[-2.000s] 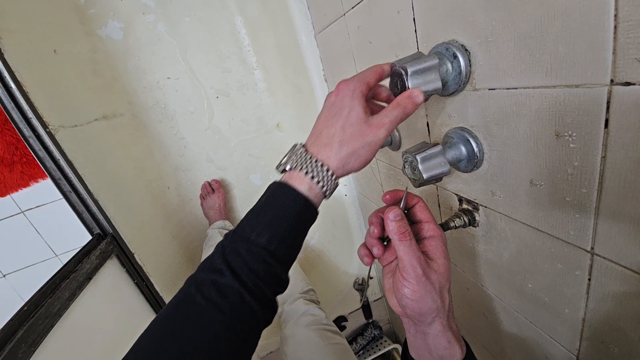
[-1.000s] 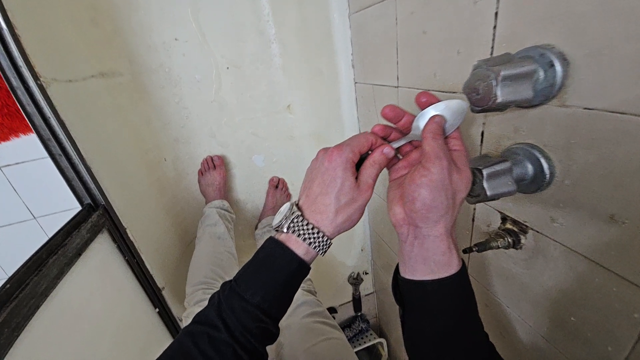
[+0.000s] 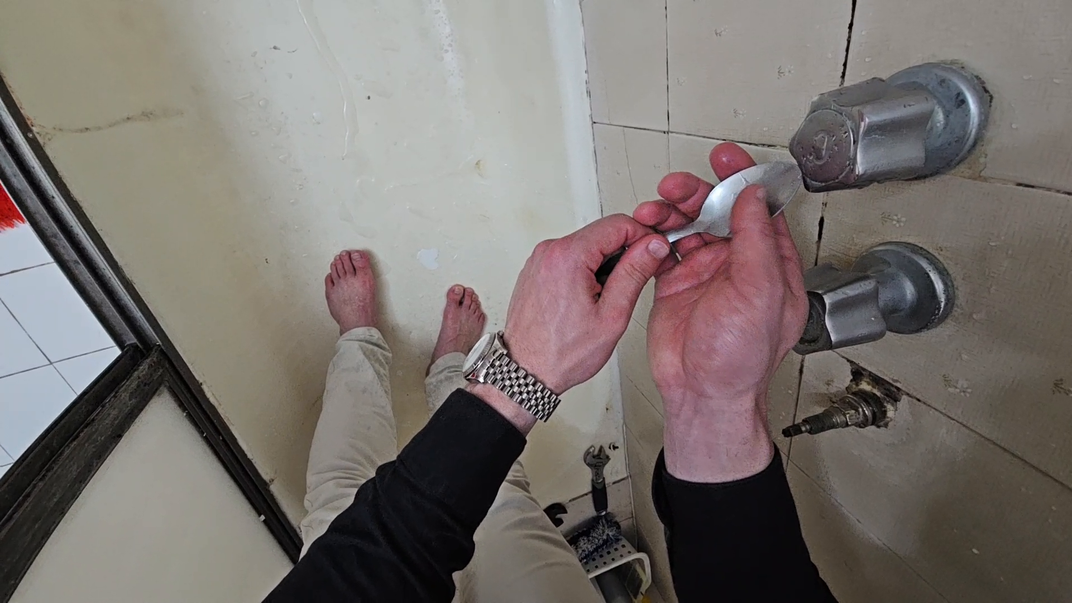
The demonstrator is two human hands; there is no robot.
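Note:
My left hand (image 3: 578, 301), with a metal watch at the wrist, pinches the handle of a metal spoon (image 3: 727, 205). My right hand (image 3: 727, 310) is palm up around the bowl of the spoon, its thumb pressed on the bowl. The spoon's tip is beside the upper chrome tap handle (image 3: 871, 130), whose end cap faces me; whether they touch I cannot tell. A second chrome tap handle (image 3: 846, 306) is below it, partly behind my right hand. Lower still, a bare valve stem (image 3: 837, 414) sticks out of a rough hole in the tile.
The tiled wall (image 3: 963, 377) rises on the right. My feet stand in a pale, stained tub or shower base (image 3: 209, 209). A dark metal door frame (image 3: 151, 343) runs down the left. Near my legs are an adjustable wrench (image 3: 597, 481) and a white perforated basket (image 3: 624, 554) holding a brush.
My left hand has left the upper tap handle and come to the spoon's handle. The spoon's bowl now shows in my right hand. The view has shifted.

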